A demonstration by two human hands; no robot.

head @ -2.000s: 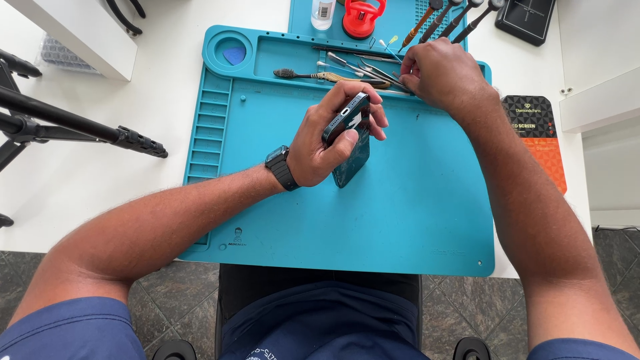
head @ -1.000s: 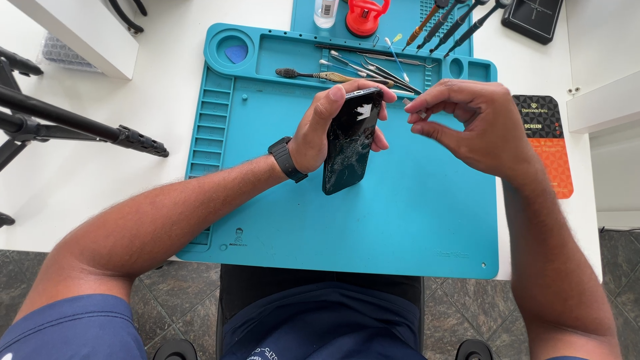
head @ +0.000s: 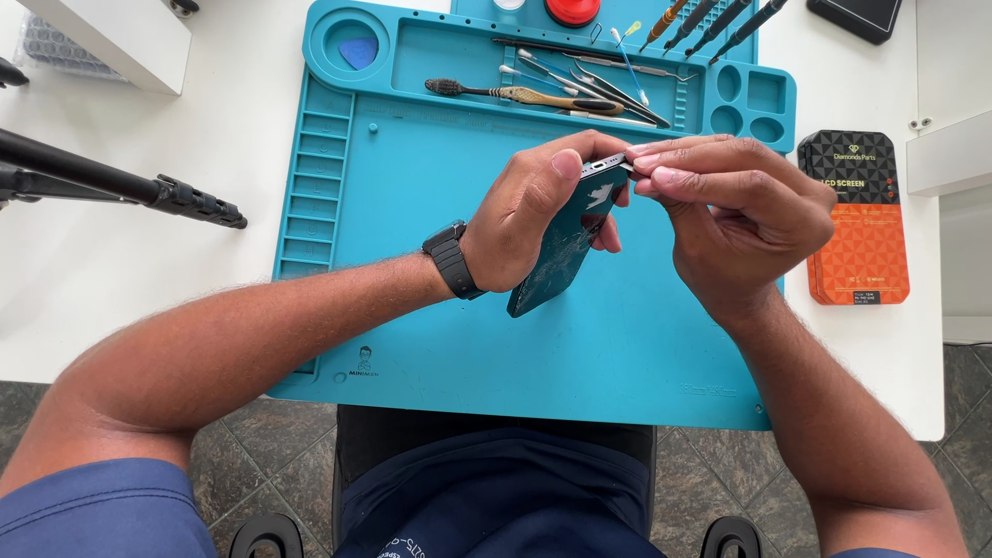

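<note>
A smartphone with a cracked glass face is tilted above the teal silicone repair mat, its port edge up and turned partly toward the camera. My left hand grips the phone around its sides near that edge. The fingers of my right hand are pinched at the phone's upper right corner, on a small, thin, light-coloured piece; whether it is a tool or a part of the phone I cannot tell. A black watch is on my left wrist.
In the mat's top tray lie a brush, tweezers, cotton swabs and a blue opening pick. Several screwdrivers stand behind. A red suction cup is at the back, an orange-black screen box at right, a black stand arm at left.
My right hand has come from the tool tray down to the phone's corner. The phone has been turned in my left hand, so its port edge now shows beside the cracked face.
</note>
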